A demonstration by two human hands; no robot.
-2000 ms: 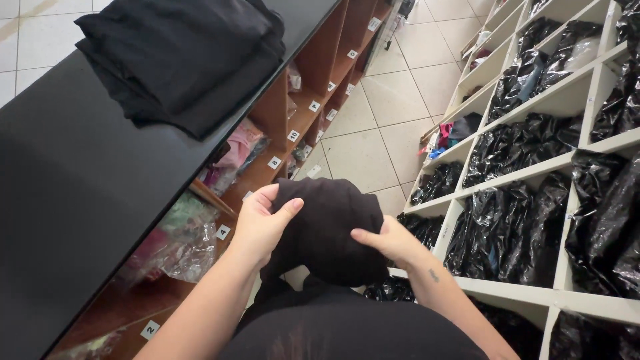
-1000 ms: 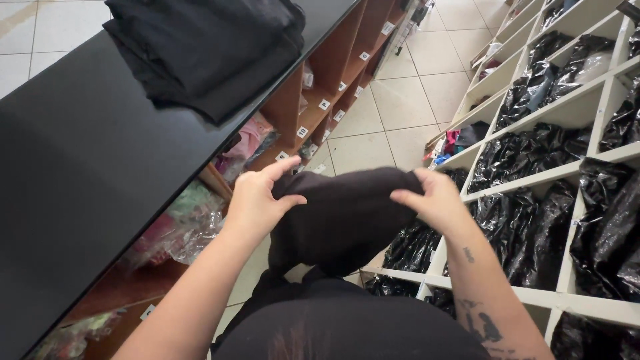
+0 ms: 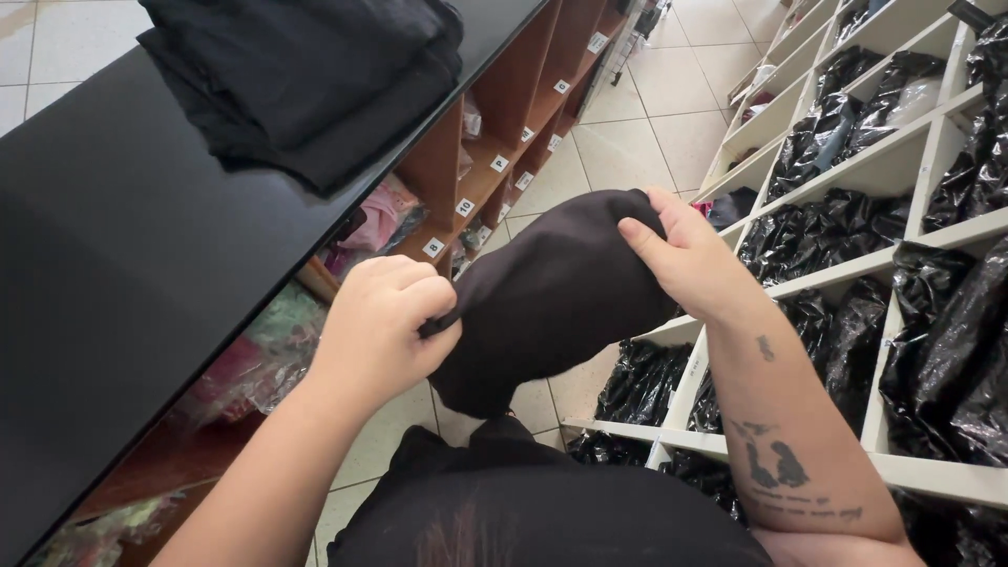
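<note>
A black cloth garment is stretched between my two hands in the middle of the view, above the tiled floor. My left hand is closed in a fist around its left edge. On the upper right corner, my right hand pinches the cloth between thumb and fingers. The lower part of the garment hangs down near the front of my black top. More black cloth, folded in layers, lies on the dark counter at the upper left.
Below the counter, brown wooden cubbies with small labels hold bagged clothes in pink and other colours. To the right, white shelving holds many black plastic bags. A tiled floor runs between them.
My left hand has gone from pinching the garment's edge to a closed fist on it. My right hand has risen, and the cloth is now stretched on a slant up to the right.
</note>
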